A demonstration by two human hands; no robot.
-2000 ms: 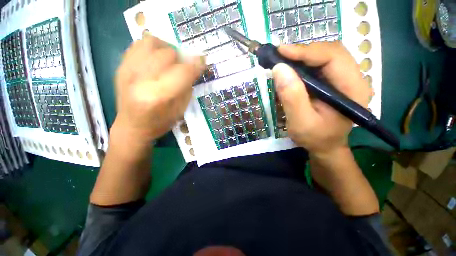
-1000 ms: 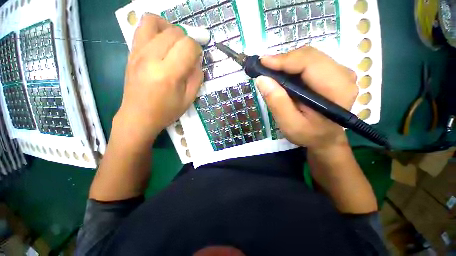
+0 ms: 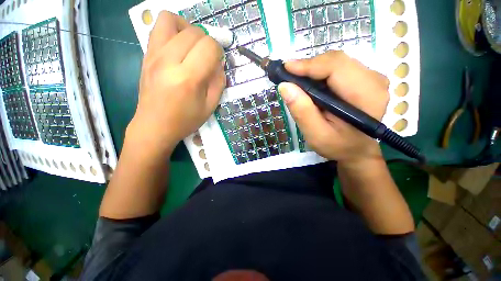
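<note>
A white tray (image 3: 406, 110) with round holes along its edges holds several green-edged panels of small shiny rectangles, such as the lower left one (image 3: 255, 127). My right hand (image 3: 340, 104) holds a black soldering iron (image 3: 343, 110), its metal tip over the upper left panel (image 3: 241, 22). My left hand (image 3: 178, 82) is closed just left of the tip, with a whitish cover and a green band on one finger. A thin solder wire (image 3: 112, 40) runs from the left into my left hand. The wire's end and the exact tip contact cannot be made out.
Stacked white trays (image 3: 88, 168) with similar panels lie at the left on the green mat (image 3: 123, 71). Pliers with orange-brown handles (image 3: 451, 126) lie open at the right. A yellow-rimmed round item (image 3: 466, 24) is at the upper right. Cardboard boxes (image 3: 467, 219) are below right.
My left hand has moved up from lower over the tray and its blur is gone. The iron's tip has shifted slightly left and down. The wire now shows clearly, and the tray has turned slightly.
</note>
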